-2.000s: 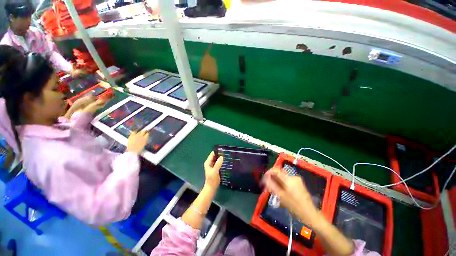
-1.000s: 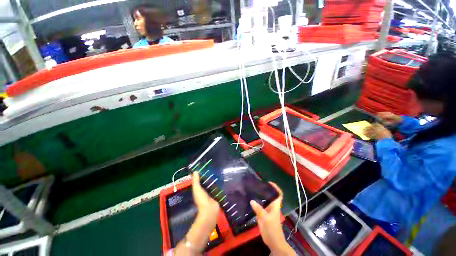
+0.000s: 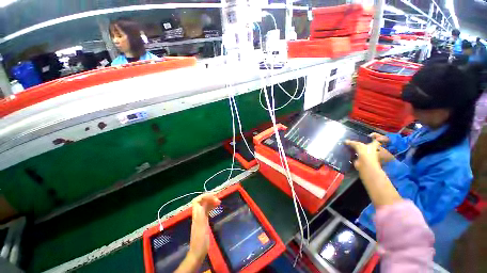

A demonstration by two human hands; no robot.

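My right hand (image 3: 369, 154) grips the right edge of a lit black tablet (image 3: 323, 136), held tilted over the red tray stack (image 3: 299, 181) at the right. My left hand (image 3: 202, 213) is over the red foam tray (image 3: 273, 232) in front of me, between its two slots; whether its fingers pinch anything is unclear. The tray holds a tablet (image 3: 240, 232) with an orange square at the right and another tablet (image 3: 170, 246) at the left, partly hidden by my left hand and forearm. A white cable (image 3: 176, 201) meets the left tablet's top edge.
White cables (image 3: 277, 138) hang in front of the stack. Another red tray (image 3: 243, 152) lies behind it. A person in blue (image 3: 443, 154) sits at the right, near tall stacked red trays (image 3: 379, 98). A pale tray with a tablet (image 3: 342, 248) is below the bench edge.
The view has shifted slightly right. The tablet held in both my hands has moved right over the stack, now in my right hand only. My left hand has let go and is over the tray.
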